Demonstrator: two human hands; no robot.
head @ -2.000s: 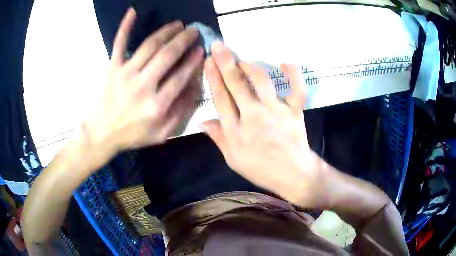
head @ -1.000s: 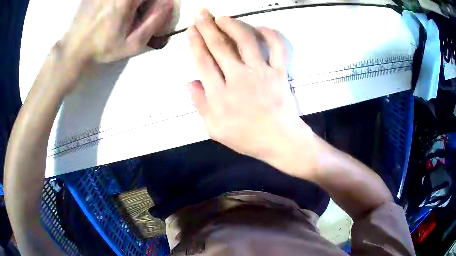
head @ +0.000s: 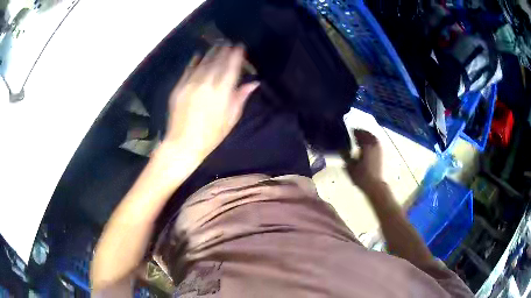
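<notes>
Dark garment cloth (head: 291, 64) lies over my lap and reaches up between my hands. My left hand (head: 204, 105) is over its left part, back of the hand up, thumb apart from the fingers and blurred. I see nothing held in it. My right hand (head: 367, 160) is in shadow at the cloth's right edge, with curled fingers. Blur hides whether it grips the cloth.
The white sewing table (head: 87, 87) fills the upper left, its curved edge beside my left arm. A blue perforated crate (head: 390, 87) stands at the upper right. A pale board (head: 384, 154) lies below my right hand. A blue bin (head: 445, 218) and a red item (head: 501, 123) are farther right.
The view has swung down and right, away from the tabletop. Both hands have left the table; my left is now over the dark cloth and my right is out at its right edge.
</notes>
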